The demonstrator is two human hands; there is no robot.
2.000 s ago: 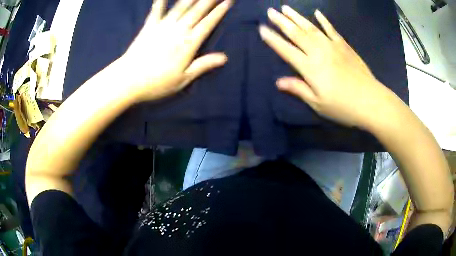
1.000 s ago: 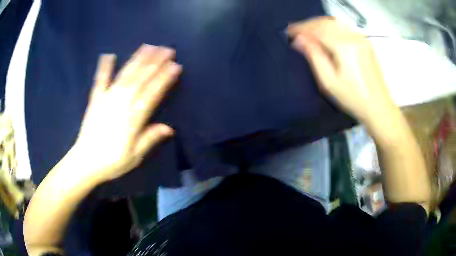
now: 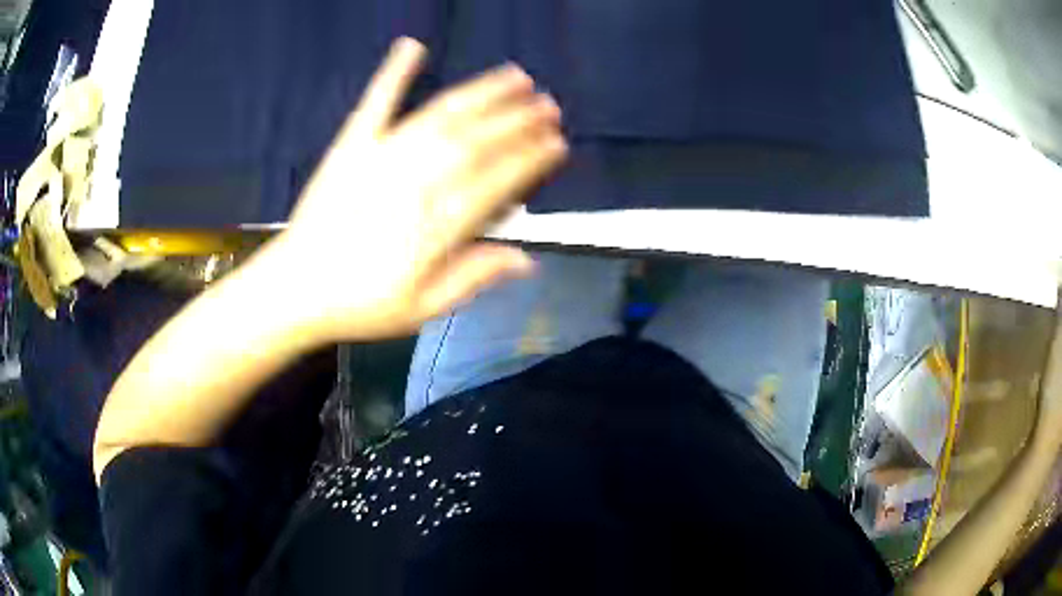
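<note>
The dark navy garment piece (image 3: 745, 105) lies spread on the white machine table (image 3: 745, 233), its hem edge a little behind the table's front edge. My left hand (image 3: 443, 175) is over the garment's front edge, palm down with fingers apart, slightly blurred; it holds nothing that I can see. Of my right arm only the forearm shows at the right rim; the right hand is out of the picture.
Slim grey metal snips (image 3: 935, 44) lie at the table's upper right. Tan-cream scraps (image 3: 47, 210) hang at the left table edge. Dark crumpled cloth (image 3: 151, 384) is low at the left. Blue jeans (image 3: 524, 314) show below the table edge. White papers or packets (image 3: 914, 408) are low at the right.
The garment has moved up the table, baring the white front edge. My left hand has moved right. My right hand has left the cloth and gone out of view at the right.
</note>
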